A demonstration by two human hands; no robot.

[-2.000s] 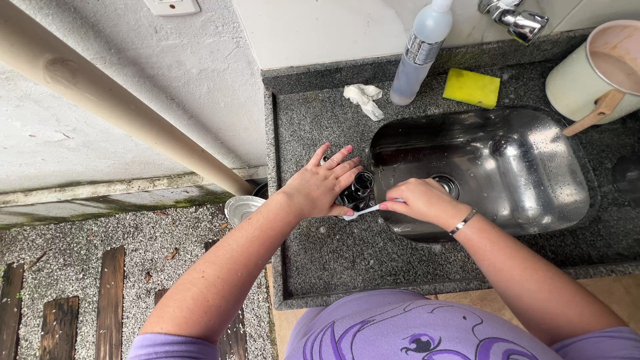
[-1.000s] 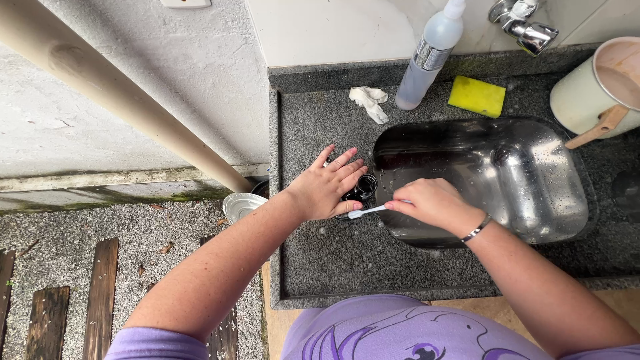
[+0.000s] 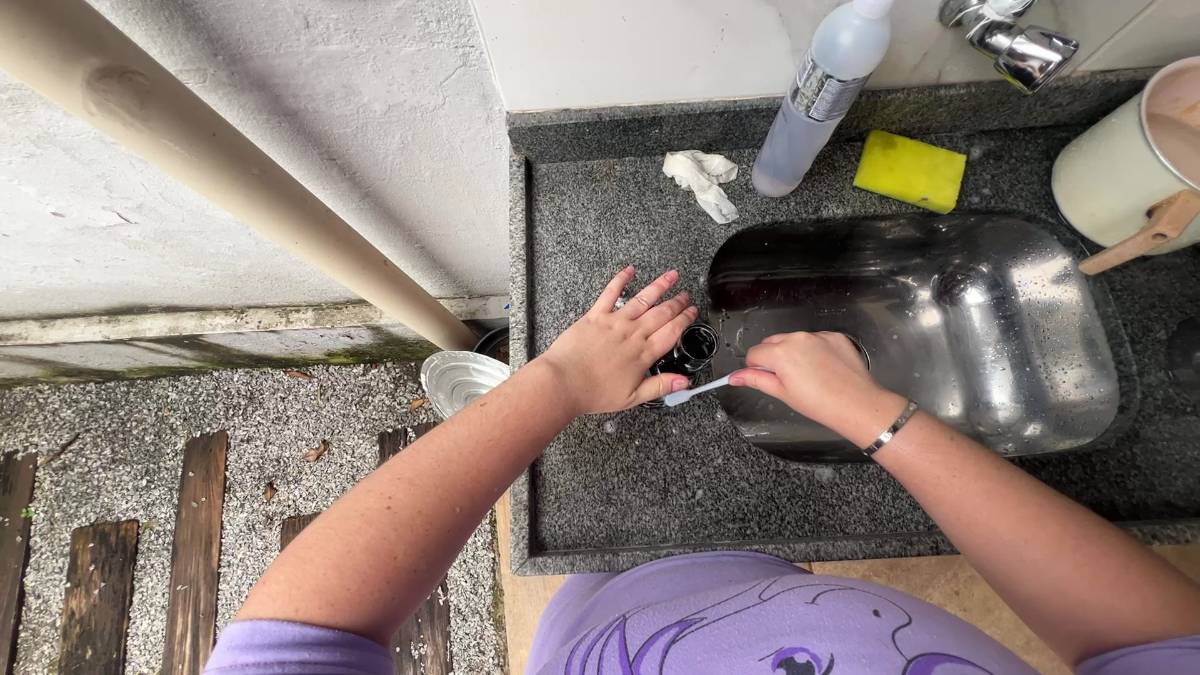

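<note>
My left hand point(image 3: 623, 352) lies with spread fingers over a dark object on the granite counter, beside the left edge of the steel sink. Most of that object is hidden under the palm; a black, glossy round part point(image 3: 697, 345) with an opening shows between the hand and the sink. My right hand point(image 3: 811, 375), above the sink's near left part, pinches a thin white-blue toothbrush point(image 3: 710, 386). The brush's head reaches left to the tip of my left thumb, against the near side of the dark object. Whether my left fingers grip anything cannot be seen.
Behind the steel sink point(image 3: 1012, 375) are a crumpled white cloth or paper point(image 3: 701, 183), a spray bottle point(image 3: 823, 94), a yellow sponge point(image 3: 909, 172) and a chrome faucet point(image 3: 1022, 47). A cream pot point(image 3: 1102, 178) with a wooden handle stands right. A slanting pipe point(image 3: 244, 178) runs left of the counter.
</note>
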